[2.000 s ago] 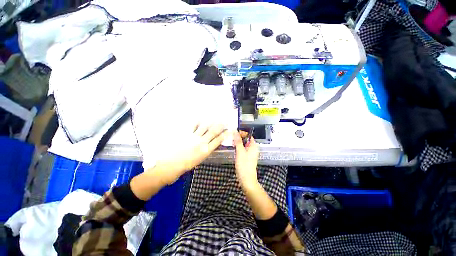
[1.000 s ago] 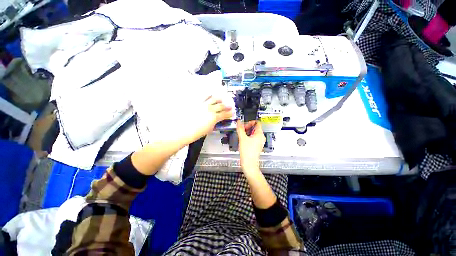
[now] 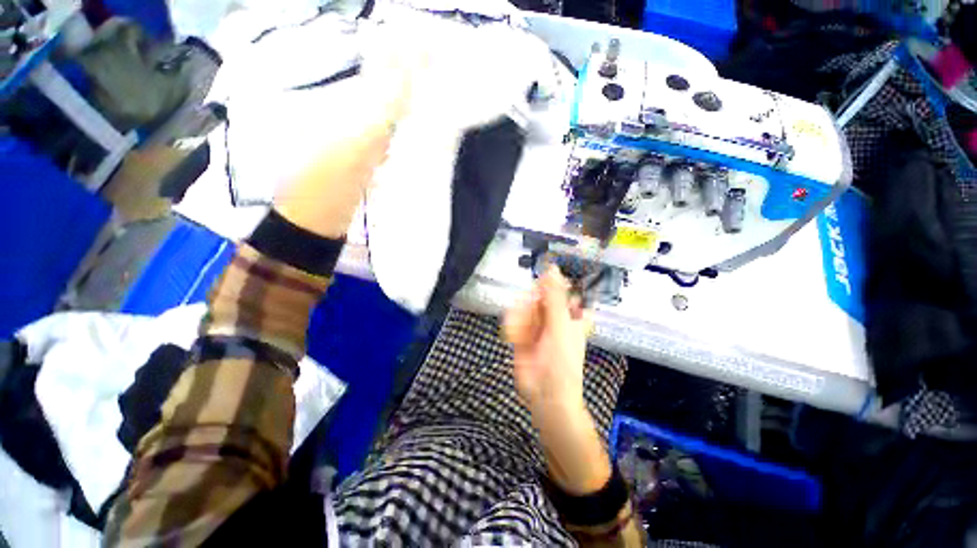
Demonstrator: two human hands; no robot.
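Observation:
The white garment panels (image 3: 418, 214) lie on the table left of the overlock machine (image 3: 696, 139). A black fabric piece (image 3: 484, 177) shows along the right side of the nearest panel, which hangs over the table's front edge. My left hand (image 3: 370, 134) is over the panels at the upper left, washed out against the white cloth; its fingers and grip cannot be made out. My right hand (image 3: 549, 326) is blurred, with bent fingers, just in front of the needle area (image 3: 600, 198); whether it holds anything cannot be told. No cloth shows under the presser foot.
White and black panels (image 3: 96, 375) are piled at the lower left beside blue surfaces. A blue bin (image 3: 729, 460) with dark contents stands below the table. Black garments (image 3: 911, 257) hang at the right. Checked fabric (image 3: 429, 460) covers my lap.
My left hand has moved from beside the needle up and left. The panels have come away from the foot, showing more black fabric. My right hand has dropped slightly. The camera view has turned.

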